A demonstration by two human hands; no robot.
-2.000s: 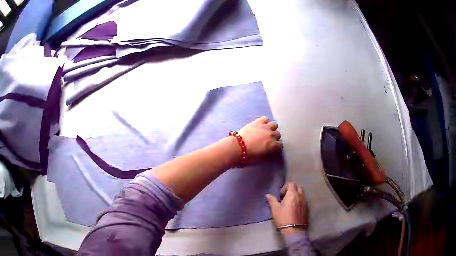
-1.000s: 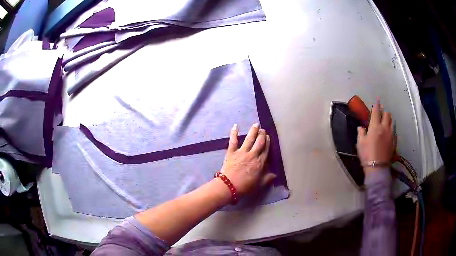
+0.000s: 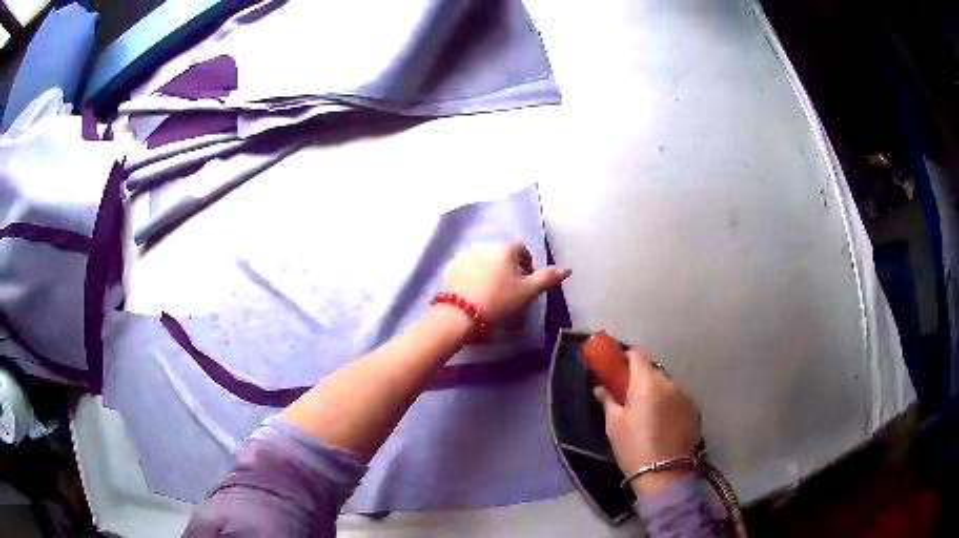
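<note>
A lilac-grey garment panel point(image 3: 463, 452) lies on the white-covered table, with a dark purple strip point(image 3: 242, 387) along its seam and a purple band point(image 3: 556, 289) at its right end. My left hand point(image 3: 500, 282) is on the panel's right end near that band, thumb out to the right; its fingertips are partly hidden, so I cannot tell whether it grips the cloth. My right hand point(image 3: 652, 415) is closed around the orange handle of the steam iron point(image 3: 589, 415). The iron's left edge is over the panel's lower right end and hides part of the band.
Folded lilac panels with purple patches point(image 3: 452, 63) lie at the back. More lilac panels with purple bands point(image 3: 47, 268) hang at the left edge. A long blue bar point(image 3: 152, 47) and a blue cloth bundle point(image 3: 53, 58) are at the back left. The table edge point(image 3: 831, 189) curves along the right.
My right hand has taken the iron's handle and brought the iron left to the panel's end. My left hand has moved up from the seam, and the end band is now largely covered.
</note>
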